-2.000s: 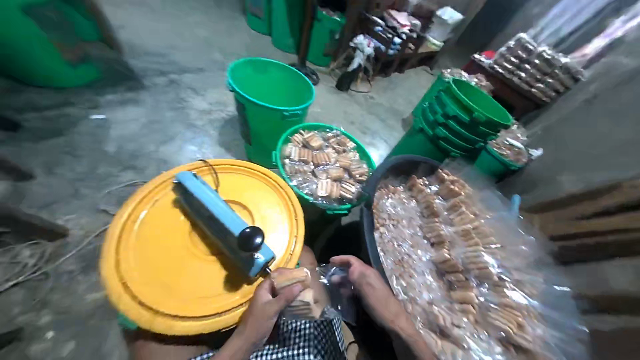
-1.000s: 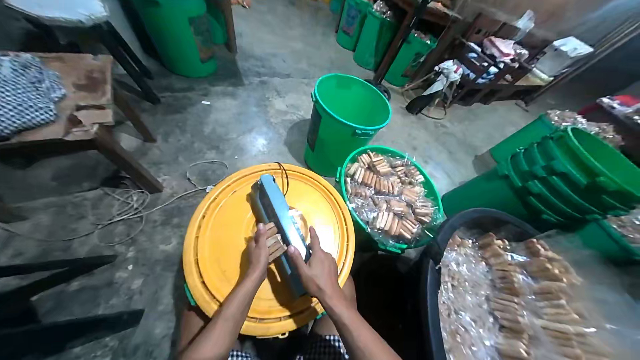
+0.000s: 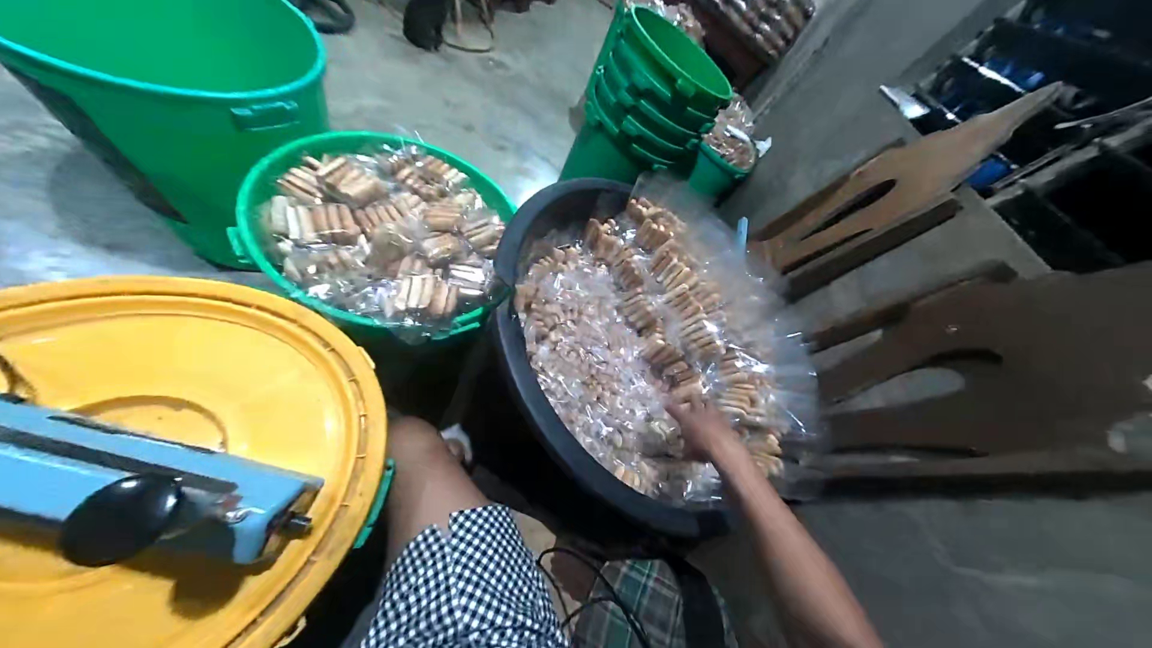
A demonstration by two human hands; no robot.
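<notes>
My right hand [image 3: 702, 423] reaches into a large black tub [image 3: 531, 378], its fingertips at the bagged biscuits [image 3: 688, 315] that lie in rows there; whether it grips one cannot be told. Smaller clear packets [image 3: 594, 360] fill the tub's left part. My left hand is out of view. At the lower left, a blue hand-operated impulse sealer [image 3: 180, 468] with a black knob [image 3: 121, 520] lies on a yellow lid [image 3: 297, 387]. Between lid and tub stands a green bucket [image 3: 261, 261] heaped with sealed packs of biscuits [image 3: 387, 225].
A green bin [image 3: 180, 117] with no lid stands at the upper left. Stacked green buckets [image 3: 630, 108] are behind the tub, beside a smaller green bucket [image 3: 715, 171] of packs. Brown wooden furniture [image 3: 990, 369] is close on the right. A black cable [image 3: 603, 585] hangs near my legs.
The view has swung right and closer to the tub. My right hand has gone from the sealer into the tub. My left hand, at the sealer with biscuits a second ago, has left the view.
</notes>
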